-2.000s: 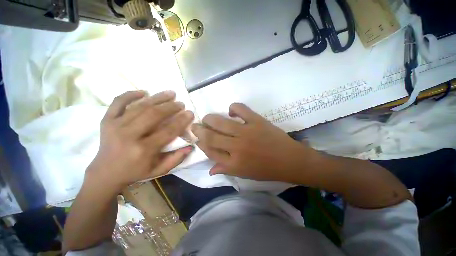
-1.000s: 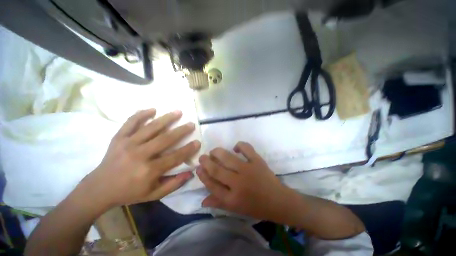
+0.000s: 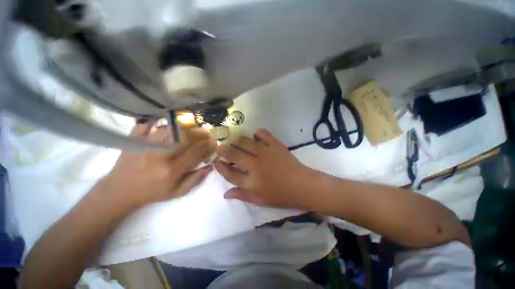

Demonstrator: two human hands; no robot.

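White cloth lies on the machine table and drapes over its front edge. My left hand rests palm down on the cloth, its fingers pointing at the needle area, with the far fingertips partly behind the machine. My right hand is beside it, with curled fingertips at the cloth edge near the left fingertips and its thumb apart; whether it pinches the cloth is unclear. The sewing machine head covers the top of the view; a lamp glows by the needle area, where the presser foot is hidden or blurred.
Black shears lie right of the needle area, beside a tan paper tag. Dark snips lie near the table's front edge, with a flat black item behind them. White cloth also hangs below the table edge.
Both hands and the cloth have moved forward to the needle area. The view has shifted, and the machine head covers more of the top. More cloth shows in front of my hands.
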